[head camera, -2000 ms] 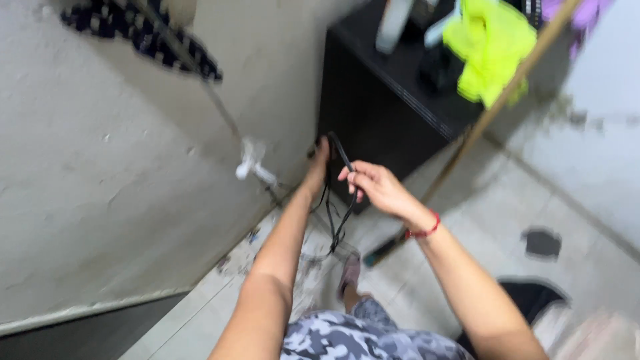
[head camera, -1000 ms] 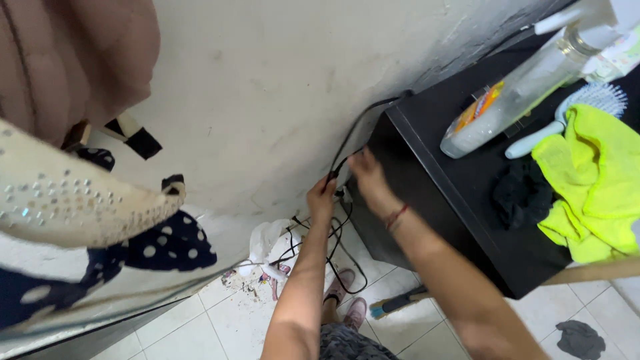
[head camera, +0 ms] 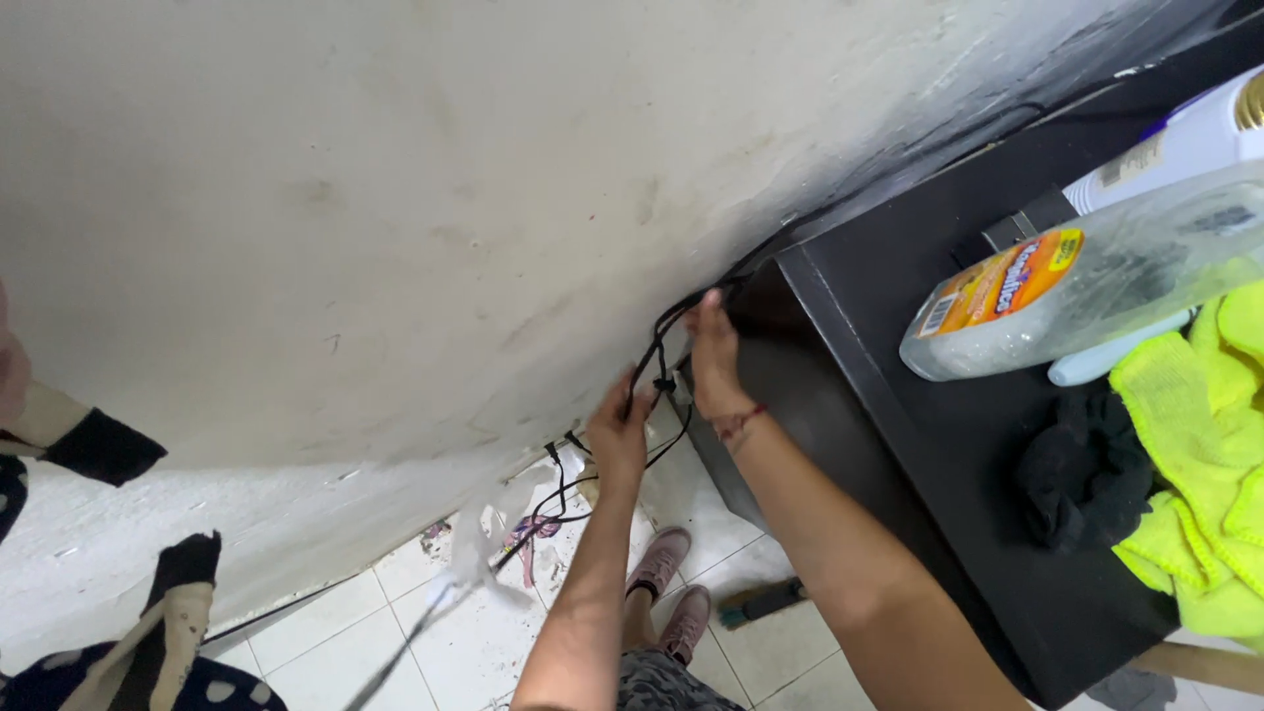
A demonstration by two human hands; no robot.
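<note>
Black power cords (head camera: 660, 346) run along the wall behind the black cabinet (head camera: 869, 395) and hang down to the floor. My left hand (head camera: 620, 425) is closed around part of the cords, near the wall. My right hand (head camera: 713, 346), with a red bracelet at its wrist, is at the cords beside the cabinet's back corner; its fingers are blurred, and whether they grip a cord cannot be told. A black plug (head camera: 553, 452) dangles at the lower end of a cord, left of my left hand.
On the cabinet lie a clear plastic bottle (head camera: 1066, 281), a white bottle (head camera: 1165, 148), a black cloth (head camera: 1081, 469) and a neon yellow cloth (head camera: 1200, 444). A brush (head camera: 765, 602) lies on the tiled floor beside my shoes. Fabric (head camera: 188, 602) hangs at the left.
The view has shifted toward the wall and cabinet. Both hands were at the cords earlier too; my right hand has moved up along them toward the cabinet's back corner.
</note>
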